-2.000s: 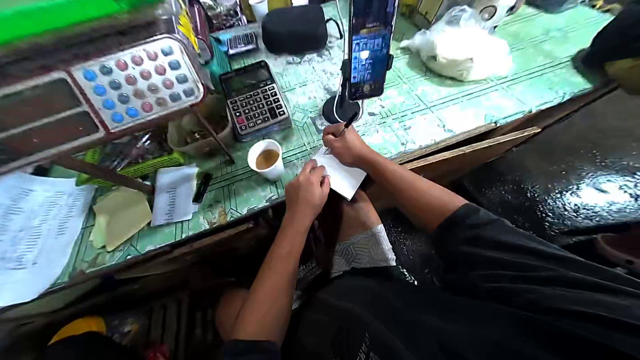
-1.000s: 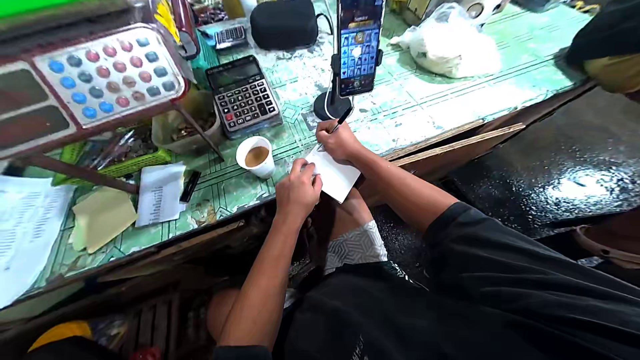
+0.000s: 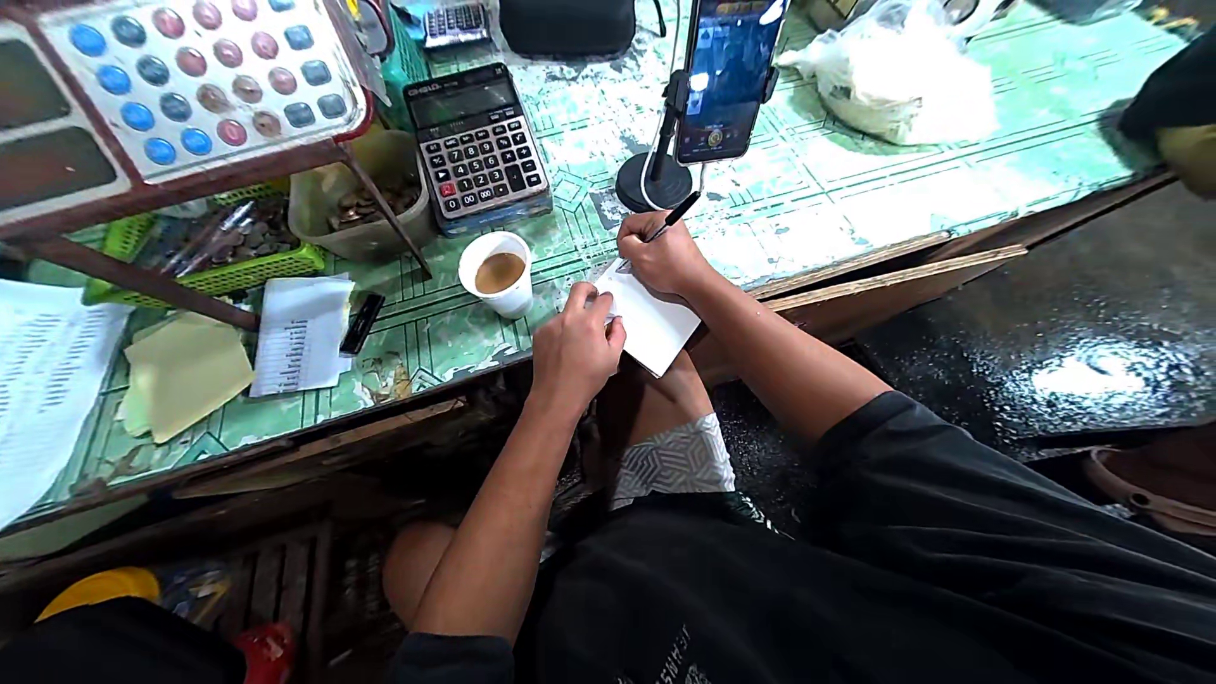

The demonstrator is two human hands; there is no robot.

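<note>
Black pen (image 3: pixel 682 211) in its grip, my right hand (image 3: pixel 665 255) rests on the upper part of a white paper pad (image 3: pixel 655 328) at the table's front edge. The pen tip is hidden by the fingers. My left hand (image 3: pixel 581 344) lies on the pad's left side with its fingers curled; whether it pinches the paper is not plain. A white cup of brown drink (image 3: pixel 500 275) stands just left of the pad. Behind the cup is a desk calculator (image 3: pixel 483 157). A phone (image 3: pixel 730 76) stands upright in a black holder (image 3: pixel 654 180) beyond my right hand.
The green patterned table (image 3: pixel 836 214) also bears a plastic bag (image 3: pixel 902 81), a tub of coins (image 3: pixel 366 199), a green basket (image 3: pixel 237 271), written slips (image 3: pixel 299 332) and yellowish papers (image 3: pixel 190 370). A machine with round buttons (image 3: pixel 204 81) stands left. Part of another person (image 3: pixel 1183 123) shows at right.
Both hands stay at the paper pad, the right one still with the pen. The phone's screen looks different from before. The view has shifted slightly.
</note>
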